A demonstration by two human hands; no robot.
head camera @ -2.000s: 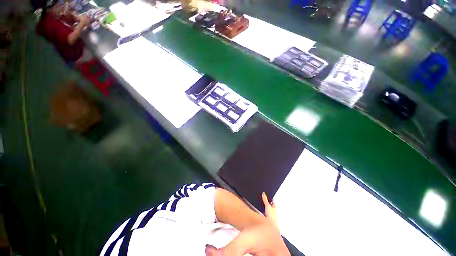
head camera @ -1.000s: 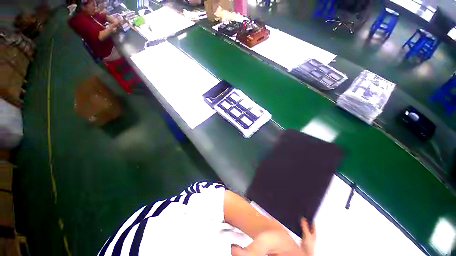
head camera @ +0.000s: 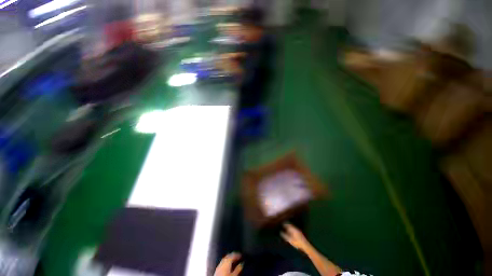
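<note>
The picture is blurred. A dark sheet [head camera: 148, 240] lies on the long white bench sheet [head camera: 186, 156] at the lower left, with no hand on it. My left hand [head camera: 229, 265] is low in the view by the bench edge, partly cut off, its fingers slightly bent and apart with nothing seen in them. My right hand [head camera: 294, 237] reaches forward beside the bench, fingers apart and empty, just below an open cardboard carton [head camera: 249, 197] with pale contents on the floor. I cannot tell whether it touches the carton.
A person in dark clothes [head camera: 256, 59] sits by the bench ahead, with a blue stool [head camera: 252, 121] below. Brown cartons [head camera: 421, 91] are piled at the right, beyond a yellow floor line [head camera: 396, 199]. A green bench strip [head camera: 108, 178] runs along the left.
The view has swung round to another stretch of bench and the floor. A hand was at the dark sheet's edge before; now both hands are away from the dark sheet in view.
</note>
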